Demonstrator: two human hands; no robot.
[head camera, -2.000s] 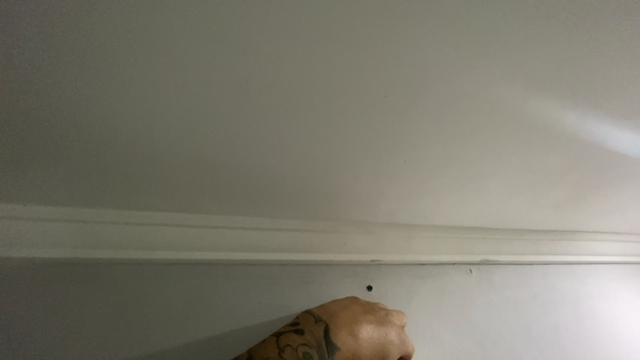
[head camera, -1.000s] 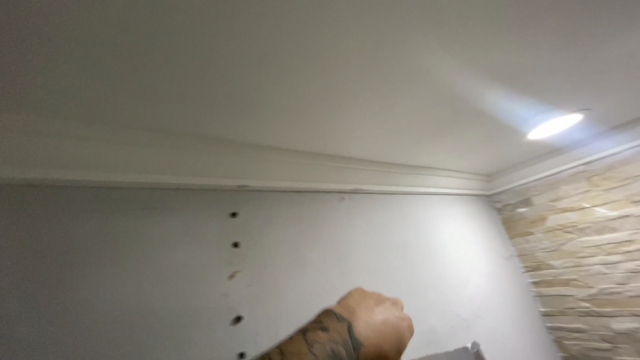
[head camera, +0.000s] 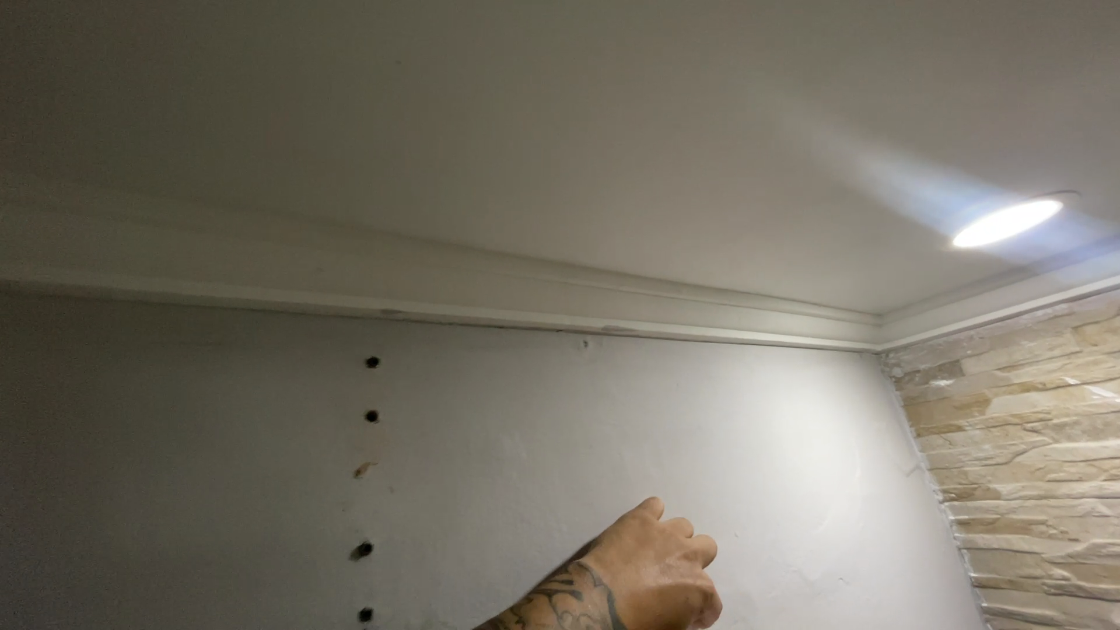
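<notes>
My left hand (head camera: 661, 564), with a dark tattoo on the wrist and forearm, reaches in from the bottom edge in front of the pale painted wall (head camera: 490, 437). Its back faces me and the fingers are curled. The palm side is hidden, so whether it holds anything cannot be seen, nor whether it touches the wall. To its left, several dark round holes (head camera: 365, 549) run down the wall in a vertical row, with a small brownish chipped spot (head camera: 364, 470) among them. My right hand is out of view.
A white cornice (head camera: 612, 319) runs between wall and ceiling (head camera: 525, 131), with a small mark (head camera: 585, 344) on the wall just below. At the right are a lit recessed ceiling light (head camera: 1006, 223) and a wall of beige stone cladding (head camera: 1032, 455).
The view has swung widely, bringing in the light, stone wall and more holes. A grey object, partly visible beside my left hand one second ago, is out of view now.
</notes>
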